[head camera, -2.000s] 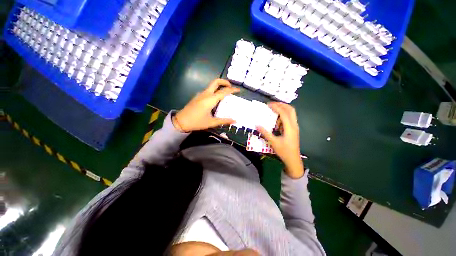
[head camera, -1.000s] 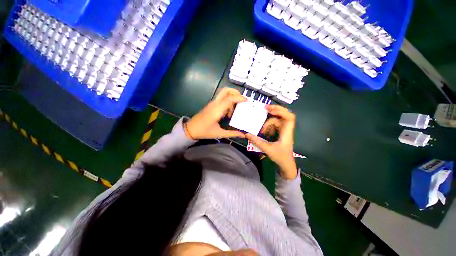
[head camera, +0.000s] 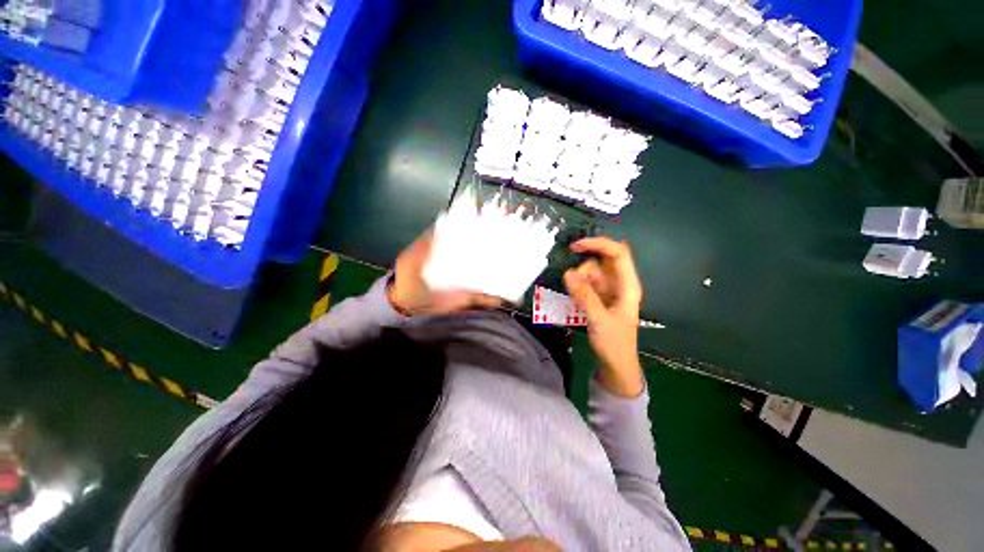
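Observation:
My left hand grips a side-by-side group of white power adapters from the left and below. Their metal pins point up, away from my body, and the white faces are glaring and blurred. My right hand is just right of the group, apart from it, with fingers bent and nothing seen in them. A block of white adapters lies on the dark green bench mat beyond my hands. A label sheet with red marks lies at the bench edge, below and between my hands.
The left blue tray holds rows of adapters, with another blue tray stacked on it. The right blue tray holds rows too. Two loose adapters, a whitish bottle and a blue tissue box are at far right.
The held adapters moved left and turned from lying flat to fanned, pins up. My right hand has let go of them and drawn away to the right. The view shifted slightly.

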